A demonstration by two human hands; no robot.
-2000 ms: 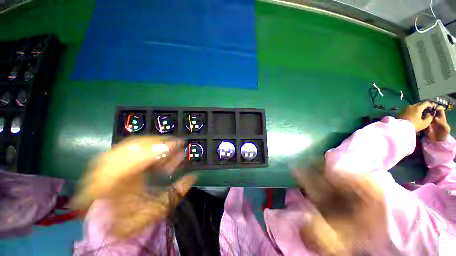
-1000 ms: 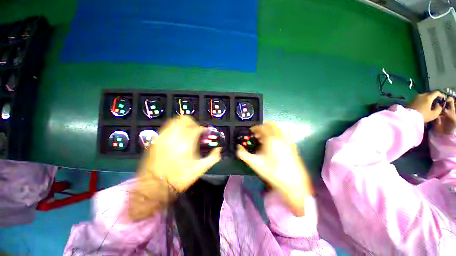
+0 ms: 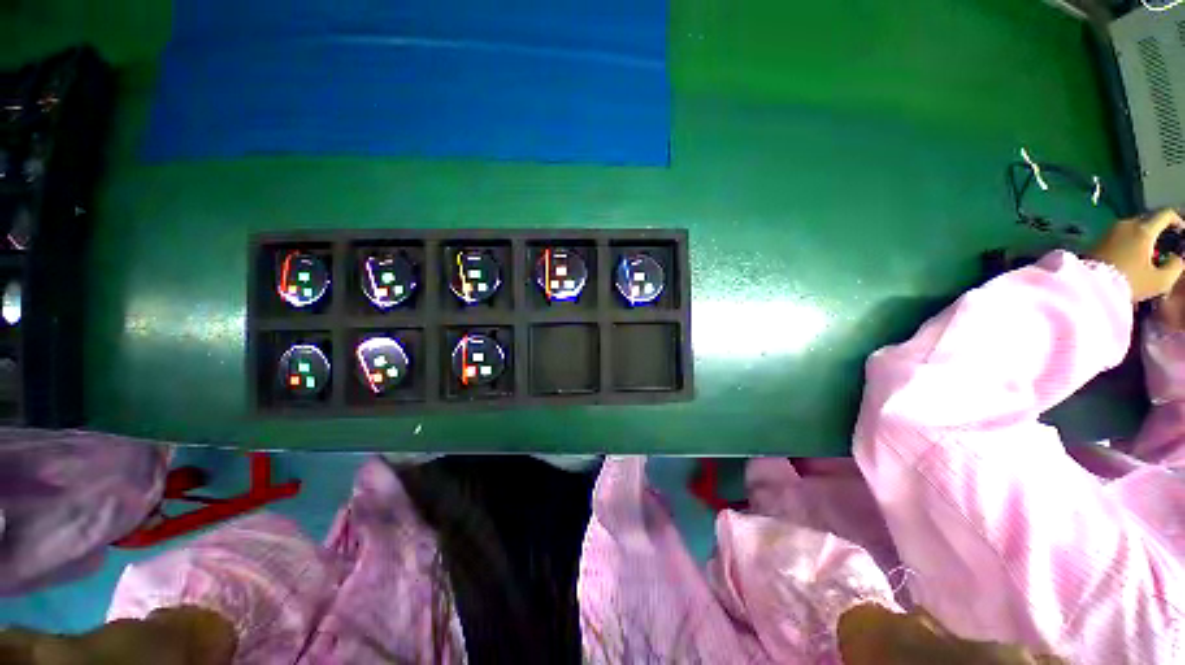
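The black compartment tray (image 3: 474, 317) lies in front of me with two rows of square pockets. Every pocket in the far row holds a round watch head (image 3: 561, 274) with a lit face. The near row holds three lit watch heads, one being a watch head (image 3: 478, 359) in its middle pocket; its two right pockets are empty. My left hand (image 3: 124, 639) and my right hand (image 3: 920, 639) are low at the bottom edge, away from the tray and mostly cut off. Their fingers are out of view, so any held thing is hidden.
A blue mat (image 3: 409, 85) lies beyond the tray. A larger black tray block (image 3: 65, 247) stands at the left. At the right are a thin dark cable (image 3: 1055, 182), a vented grey box (image 3: 1163, 98) and another person's sleeve (image 3: 994, 377) and hand. Red stool frames (image 3: 215, 507) show below.
Both hands have drawn back from the tray's near row to the bottom edge. The two watch heads they were on a second ago are gone from the near right pockets.
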